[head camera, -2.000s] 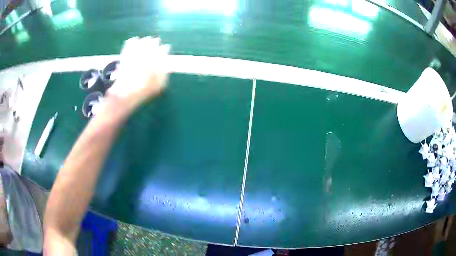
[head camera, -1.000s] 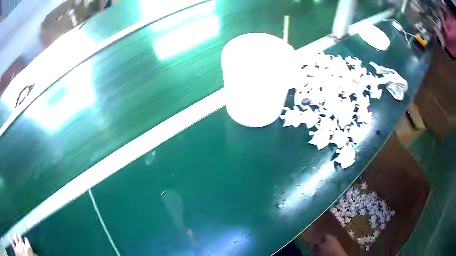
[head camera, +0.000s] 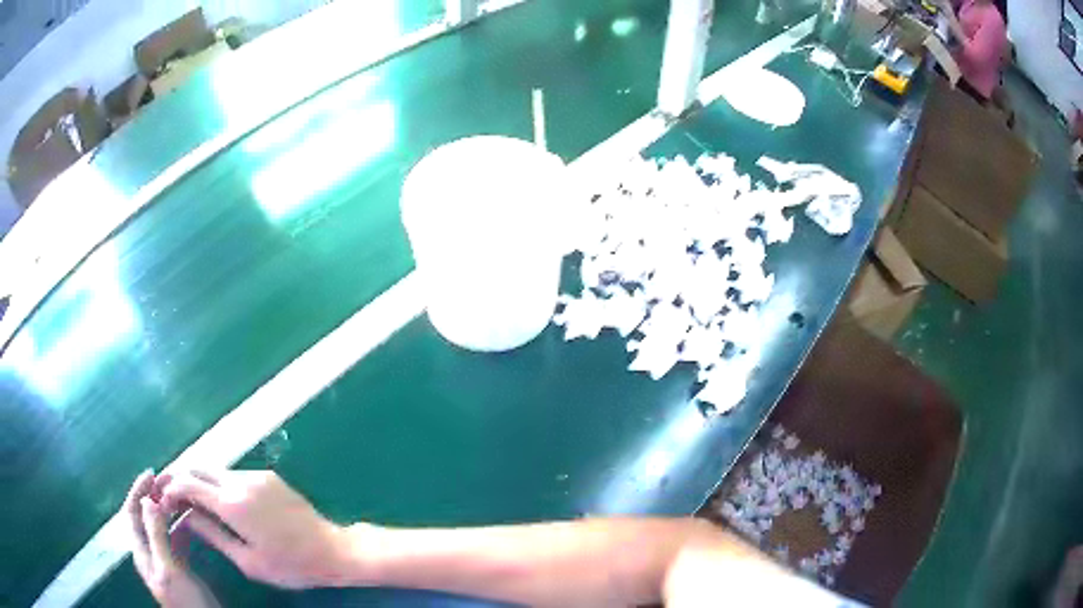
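Note:
My right hand (head camera: 259, 523) is at the lower left, its forearm reaching in from the lower right. My left hand (head camera: 158, 549) is beside it, cut off by the bottom edge. Their fingertips meet or nearly meet; whether anything is between them cannot be told. A large white tub (head camera: 487, 255) stands on the green table, with a thin pale stick (head camera: 539, 116) upright behind or in it. A pile of white impellers (head camera: 689, 255) lies right of the tub, away from both hands.
An open carton (head camera: 897, 410) with white impellers at its bottom is below the table edge. A crumpled plastic bag (head camera: 831, 200) and flat white disc (head camera: 766, 97) lie beyond the pile. A white post (head camera: 682, 59) rises behind the tub. A person in pink (head camera: 981, 45) is far right.
The view has swung right from the dark housings to the tub and pile. My hands are now together at the lower left; a second ago they were apart at the picture's edges.

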